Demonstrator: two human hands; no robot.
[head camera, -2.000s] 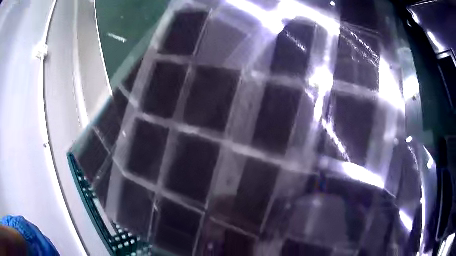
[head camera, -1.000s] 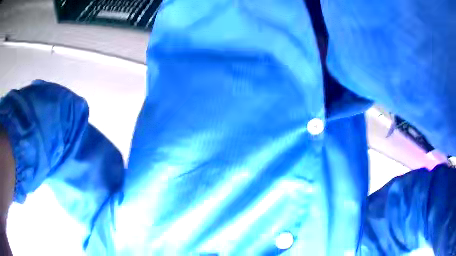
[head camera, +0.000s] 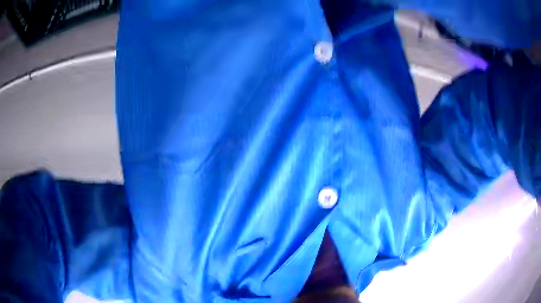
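The blue smock (head camera: 237, 130) on my body fills the middle of the view, with two white buttons (head camera: 323, 52) down its front. A blue sleeve shows at the lower left (head camera: 35, 237) and another at the right (head camera: 474, 130). Both sleeves run out of the picture, and neither of my hands shows. Below the lower button the smock front parts over something dark brown that I cannot make out. No work piece is in view.
A dark green crate (head camera: 65, 18) is cut off at the top left. A pale curved rim (head camera: 71, 58) runs across the light floor on the left. Dark, blurred items lie at the upper right, with a small purple patch.
The sheets with dark rectangles have left the view as it turned down to my smock. Since one second ago, the smock buttons have shifted up and left, and the crate shows less.
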